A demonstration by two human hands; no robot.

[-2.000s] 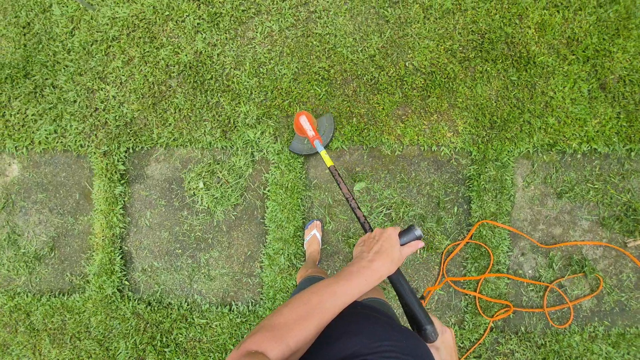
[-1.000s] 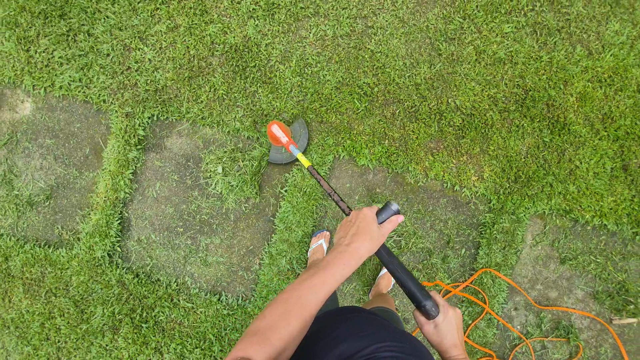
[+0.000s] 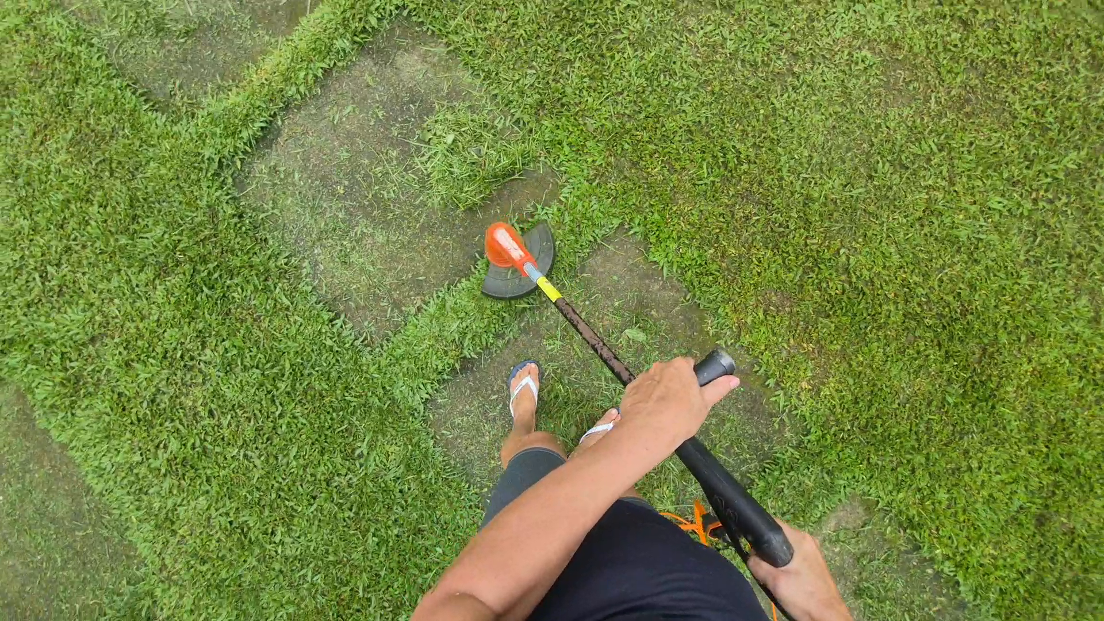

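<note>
My left hand [image 3: 677,401] is closed around the black auxiliary handle [image 3: 715,366] of an electric string trimmer. My right hand [image 3: 802,573] grips the trimmer's thick black rear end at the lower right; part of that grip is hidden. From there the dark, scuffed shaft [image 3: 595,341] slants up and left, past a yellow band, to the orange trimmer head [image 3: 507,246]. A dark curved guard [image 3: 522,267] sits beside the head, over the grass strip between two paving slabs. Whether the line spins cannot be told.
Paving slabs [image 3: 354,181] lie in the lawn [image 3: 906,216], with strips of grass between them. Loose cut grass [image 3: 470,155] is heaped on one slab. My feet in flip-flops [image 3: 524,388] stand on the nearer slab. An orange power cord [image 3: 694,522] shows beside my legs, close under the trimmer.
The view has turned, so the slabs now run diagonally. The trimmer head has come from the lawn edge onto the grass strip between slabs. Most of the orange cord has left view.
</note>
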